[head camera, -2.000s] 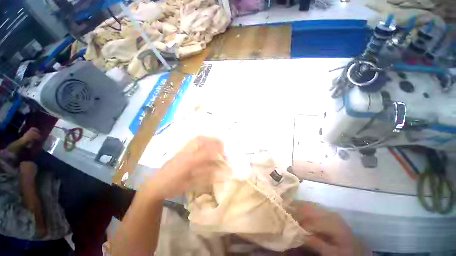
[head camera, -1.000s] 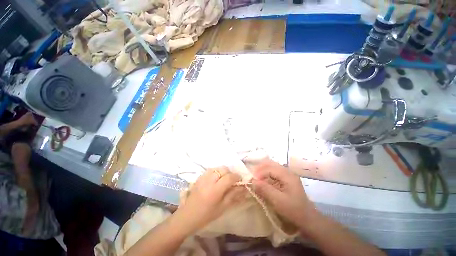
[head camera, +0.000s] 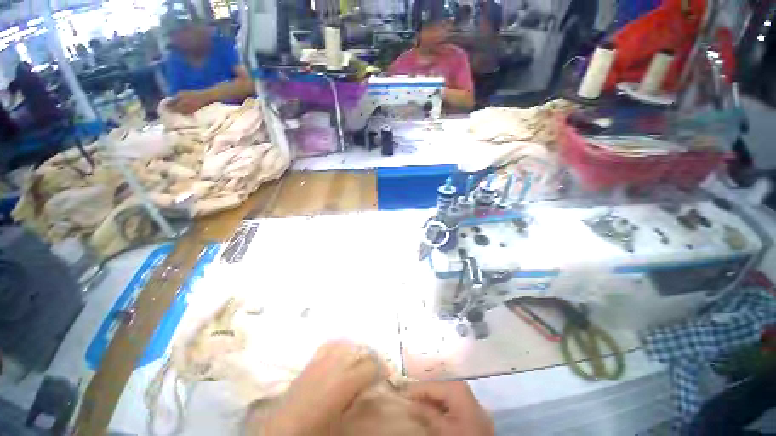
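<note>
A cream garment piece (head camera: 387, 415) is bunched between my hands at the table's front edge. More cream cloth (head camera: 223, 341), overexposed in parts, spreads on the table to the left, with a thin loop hanging at its left side. My left hand (head camera: 328, 387) grips the cloth, fingers bent over it. My right hand (head camera: 455, 407), cut off by the bottom edge, holds the cloth on its right side; its fingertips are partly hidden. The white sewing machine (head camera: 553, 255) stands to the right of my hands.
Olive scissors (head camera: 593, 351) lie before the machine, near an orange-red stick (head camera: 536, 320). A checked cloth (head camera: 713, 328) is far right. A garment pile (head camera: 196, 162) is upper left, a red basket (head camera: 638, 166) upper right. Two people sit behind; a grey machine (head camera: 34, 294) is left.
The view has lifted and swung right, showing people and the whole machine. Cream cloth now spreads on the table left of my hands. Both hands still hold cloth, now slightly farther apart.
</note>
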